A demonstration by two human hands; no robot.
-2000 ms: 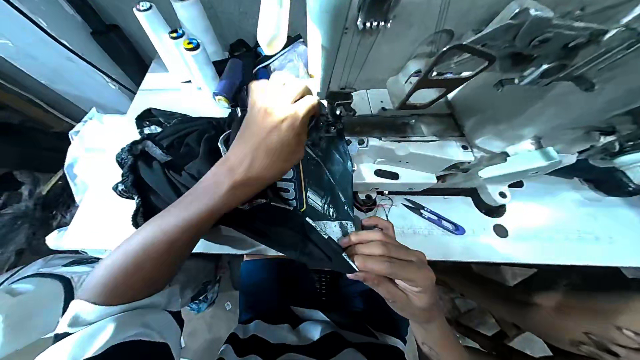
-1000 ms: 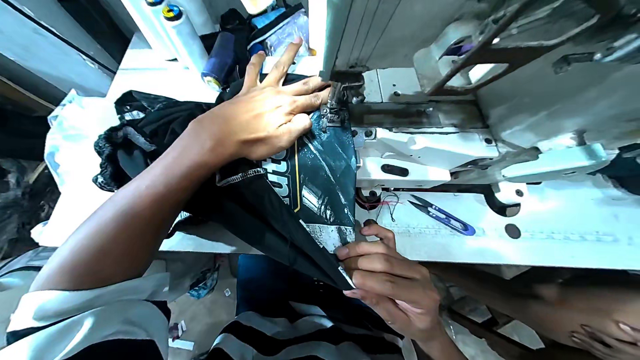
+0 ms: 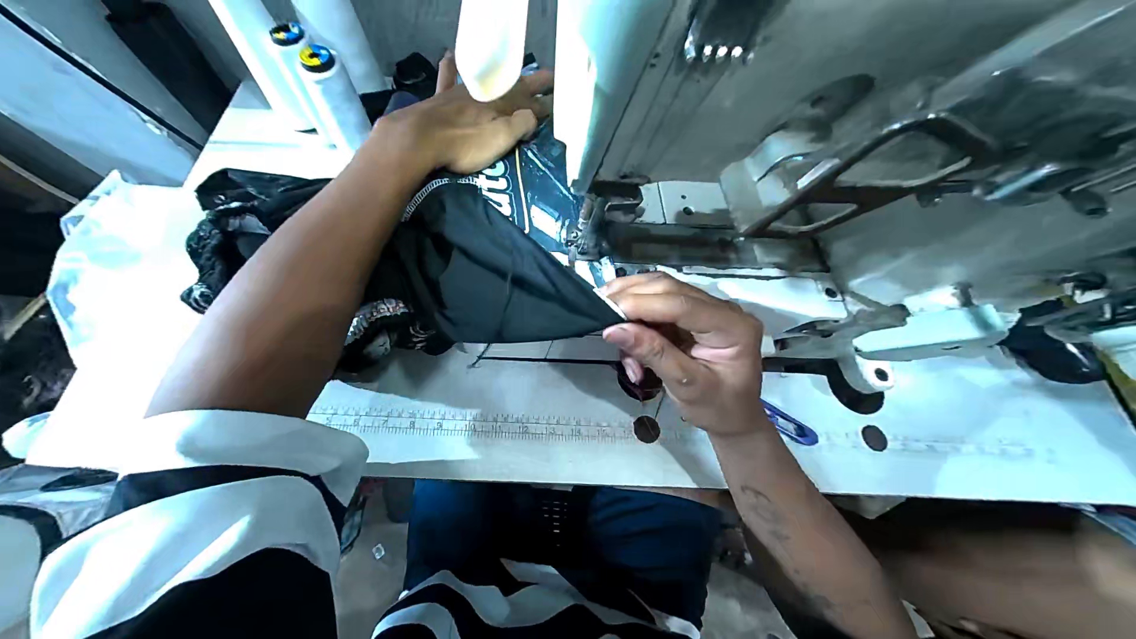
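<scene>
My left hand (image 3: 475, 124) lies on the far part of a black garment (image 3: 497, 275), with its fingertips partly hidden behind the white machine part above. Between the thumb and fingers of my right hand (image 3: 679, 333), the near corner of that garment is pinched. A dark printed panel (image 3: 543, 191) with light lettering shows between the hands and reaches the presser foot (image 3: 586, 235) of an industrial sewing machine (image 3: 692, 222). The rest of the garment is bunched under and beside my left forearm.
Thread cones (image 3: 337, 98) stand at the back left, near a white plastic bag (image 3: 115, 266). Thread snips (image 3: 788, 422) lie right of my right wrist. A printed ruler scale (image 3: 479, 424) runs along the table's front. A blurred arm of another person (image 3: 1003, 568) is at lower right.
My right hand has moved away from the table's front edge toward the presser foot, bringing the garment's corner along. My left hand has moved farther back from the foot.
</scene>
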